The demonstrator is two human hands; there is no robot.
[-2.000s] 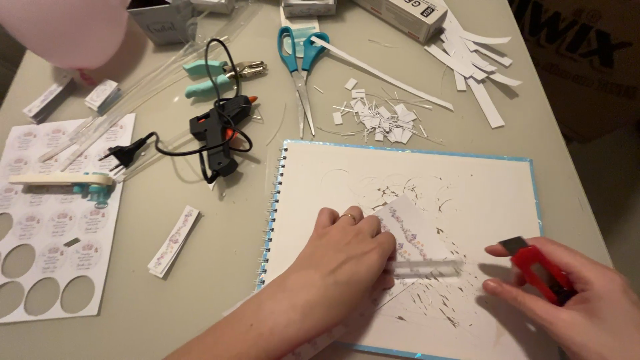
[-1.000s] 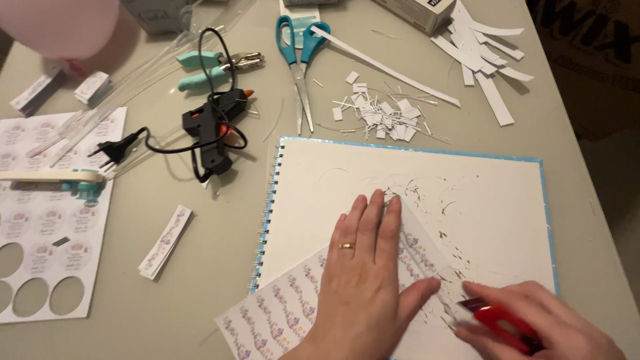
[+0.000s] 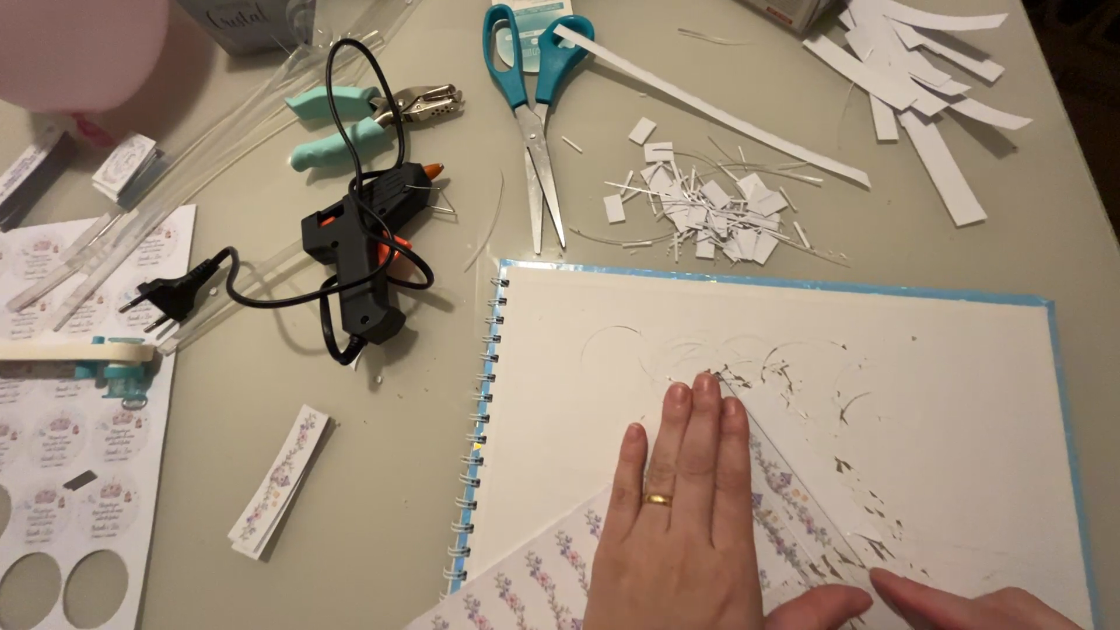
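My left hand [image 3: 687,516] lies flat, palm down, on a sheet of paper printed with rows of flowers [image 3: 542,569], its thumb stretched to the right. The sheet rests slanted on a spiral-bound pad with a blue border [image 3: 962,394], whose white face is scored with cut marks. A transparent straight edge seems to lie along the sheet's right side, partly under the fingers. At the lower right edge only part of my right hand [image 3: 971,604] shows, one finger reaching toward my left thumb; whatever it holds is out of view.
Above the pad lie teal-handled scissors [image 3: 535,140], small paper scraps [image 3: 717,210] and white paper strips [image 3: 927,79]. Leftward are a black glue gun [image 3: 372,254], a mint-handled punch [image 3: 350,127], a folded floral strip [image 3: 280,481], a sheet with round cutouts [image 3: 105,455] and a pink balloon [image 3: 79,52].
Two seconds ago my left hand was bent at the sheet's edge; now it lies flat on it. My right hand, earlier holding a red cutter, has moved down, mostly out of view.
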